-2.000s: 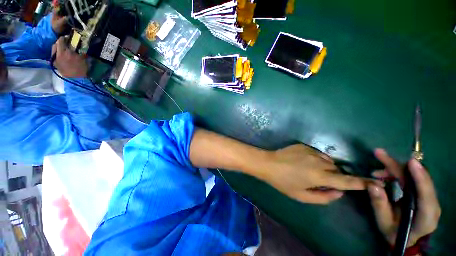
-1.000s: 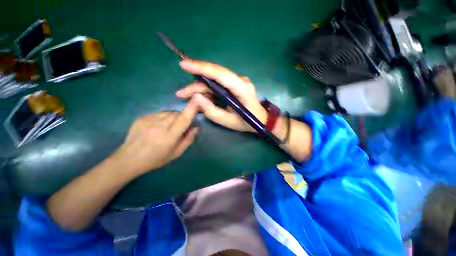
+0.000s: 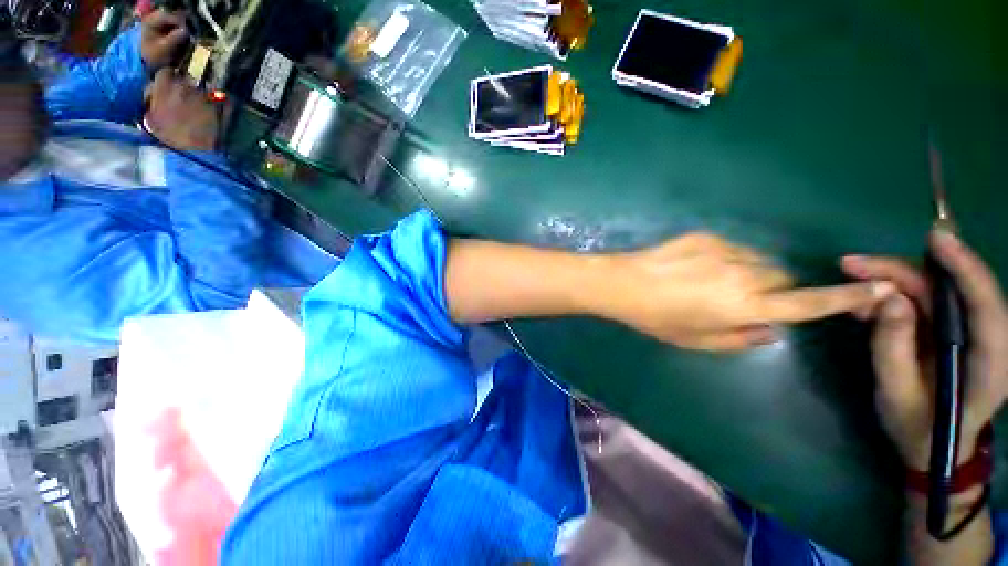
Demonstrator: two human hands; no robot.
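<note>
My right hand, at the right edge, is shut on a black soldering iron. The iron stands nearly upright in the picture, its thin metal tip at the top, touching nothing. My left hand reaches from the left with its index finger stretched out. That fingertip meets the thumb and fingertips of my right hand. I see nothing held in my left hand. Screens with orange flex tails lie above my left arm: a fanned stack and a small pile.
The dark green mat lies under everything. Another screen stack is at the top edge. A clear bag and a solder wire spool are at upper left. Thin wire trails below my left arm. A blue-clad person works at left.
The view swung right, showing a round black grille and white pot, then back left. My hands stay together at the fingertips, and the iron stays in my right hand.
</note>
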